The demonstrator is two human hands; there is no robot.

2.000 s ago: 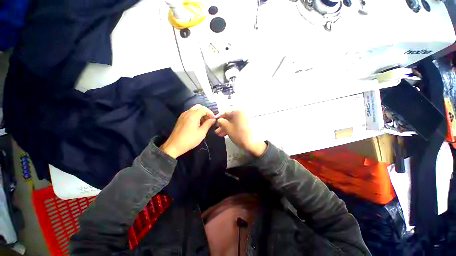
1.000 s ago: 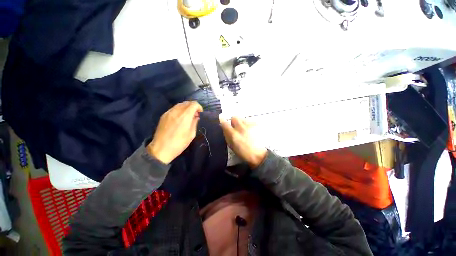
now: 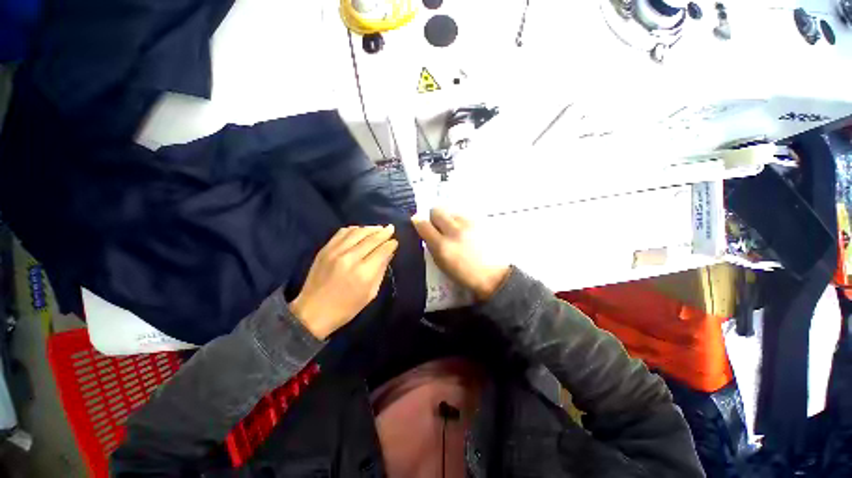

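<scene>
A dark navy cloth (image 3: 243, 219) lies over the left of the white table, and its right edge runs at the presser foot (image 3: 435, 166) and down to my lap. My left hand (image 3: 347, 278) lies on the cloth, fingers together, pressing it below and left of the foot. My right hand (image 3: 460, 250) is at the cloth's right edge just below the foot, thumb and fingertips close on it. Whether the fingertips pinch the edge is hard to tell. The needle is too small to make out.
The white machine head (image 3: 598, 103) spans the back and right, with a yellow ring (image 3: 376, 13) at its left end. A red slotted basket (image 3: 103, 397) is at lower left. An orange bag (image 3: 654, 331) and a cardboard box (image 3: 696, 288) are under the table at right. Dark strips (image 3: 792, 345) hang at far right.
My hands were together at the cloth edge and have moved apart. My left hand has gone left, then down, and now lies flatter on the cloth. The machine appears slightly further right in view.
</scene>
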